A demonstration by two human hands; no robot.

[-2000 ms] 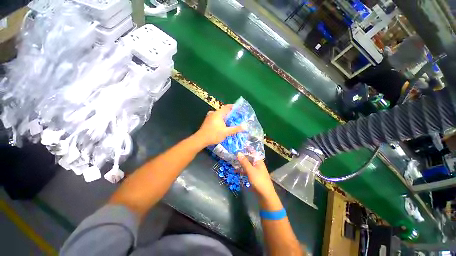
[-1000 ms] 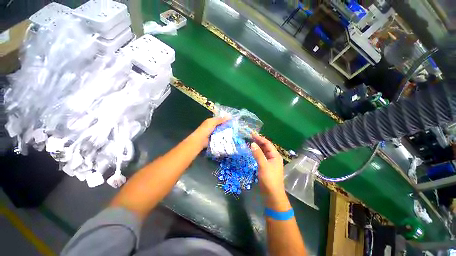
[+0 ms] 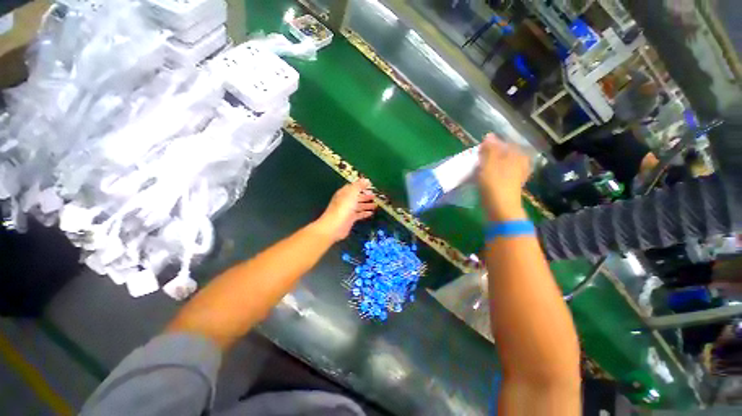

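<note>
A pile of small blue disc varistors (image 3: pixel 384 275) with thin wire legs lies on the dark green bench top. My right hand (image 3: pixel 504 166) is raised over the green conveyor belt and holds a clear plastic bag (image 3: pixel 443 183) by one end. The bag has a white label and some blue showing at its lower end; whether that is varistors is hard to tell. My left hand (image 3: pixel 351 210) is just behind the pile, near the rusty rail, with its fingers slightly bent and nothing seen in it.
A stack of white power strips (image 3: pixel 259 77) with bagged cords stands at the left. An open power strip (image 3: pixel 310 31) lies on the conveyor belt (image 3: pixel 358 110) at the far end. The ribbed hose (image 3: pixel 643 219) and clear hood (image 3: pixel 465 301) are at the right, partly behind my right arm.
The bag has left the pile and moved up and right in my right hand, looking much emptier. My left hand has let go of it. The blue pile on the bench has grown.
</note>
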